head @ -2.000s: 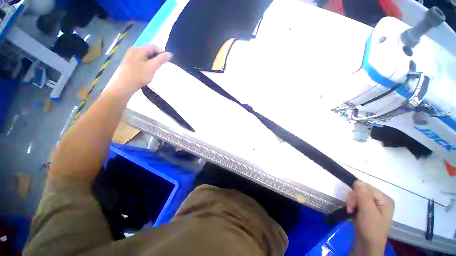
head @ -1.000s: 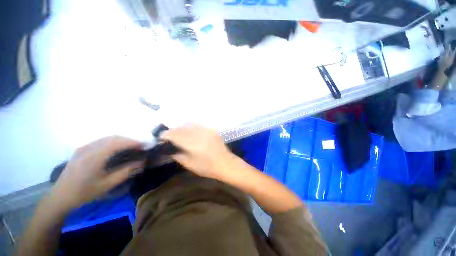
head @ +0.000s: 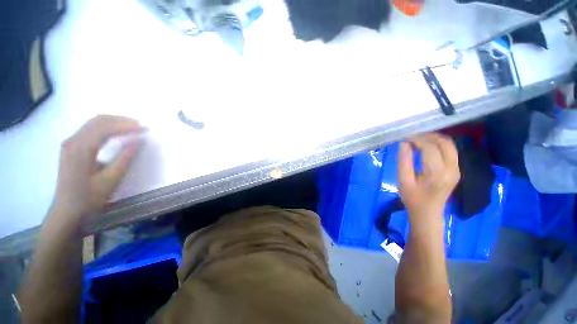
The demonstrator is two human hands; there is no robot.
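My left hand [head: 95, 161] is over the white tabletop near its front edge, fingers curled; a pale patch shows between them, and I cannot tell whether it is a held object or the table. My right hand [head: 430, 168] is beyond the front edge over a blue bin, fingers bent and apart, with nothing visible in it. A curved black strip [head: 384, 221] shows at the bin below and left of my right hand, not touching it. A small dark scrap [head: 190, 120] lies on the table.
Large black pieces [head: 22, 69] with a tan edge lie at far left. A black cut piece [head: 338, 18] and an orange item [head: 408, 6] are at the back. Black tweezers [head: 438, 92] lie at right. Blue bins [head: 360, 196] stand below the edge. Another person's pale sleeve [head: 550, 152] shows at far right.
My hands, together on a dark strip a second ago, are now far apart. The right has moved right over the bin, and a black strip now shows there. The left is over the table.
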